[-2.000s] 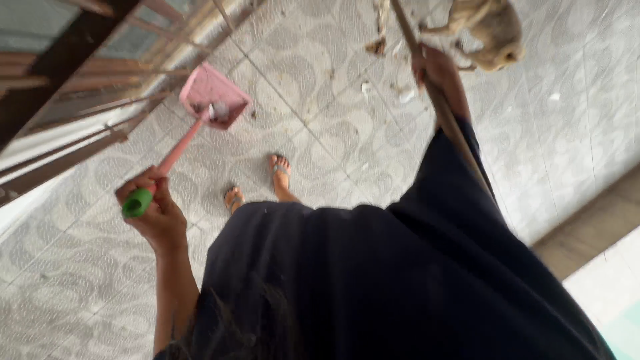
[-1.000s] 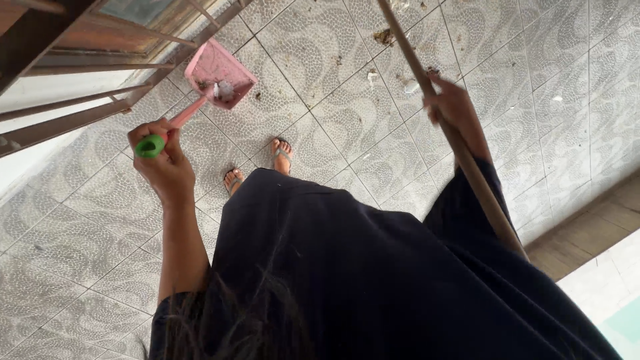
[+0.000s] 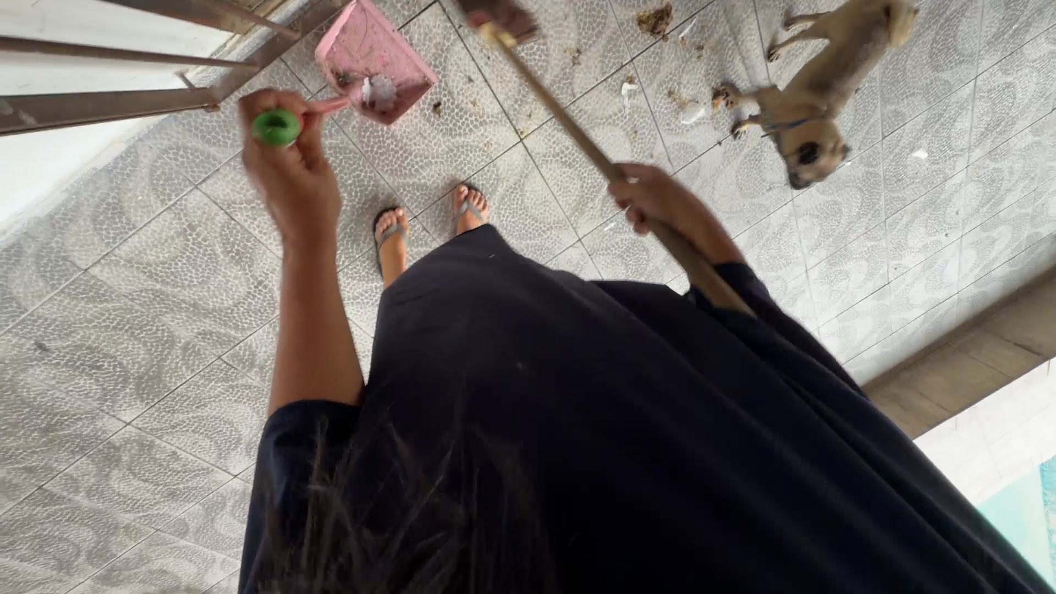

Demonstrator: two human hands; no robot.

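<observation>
My left hand [image 3: 293, 169] grips the green-ended handle of a pink dustpan [image 3: 396, 49], whose pan rests on the tiled floor at upper left-centre with white scraps and dirt inside. My right hand [image 3: 664, 202] is closed around the wooden stick of a broom [image 3: 569, 124]. The blurred reddish-brown broom head [image 3: 507, 18] shows at the top edge, to the right of the dustpan. Brown litter [image 3: 654, 21] and a white scrap [image 3: 691, 113] lie on the floor right of the broom.
A tan dog [image 3: 825, 99] with a dark muzzle stands on the patterned tiles [image 3: 165, 330] at upper right, close to the litter. Metal bars [image 3: 107, 107] run along the white wall at upper left. A brown ledge [image 3: 982, 355] borders the floor at right. My sandalled feet stand below the dustpan.
The broom stick has swung so that its head is now in view near the dustpan. The dog, out of view one second ago, shows again at upper right.
</observation>
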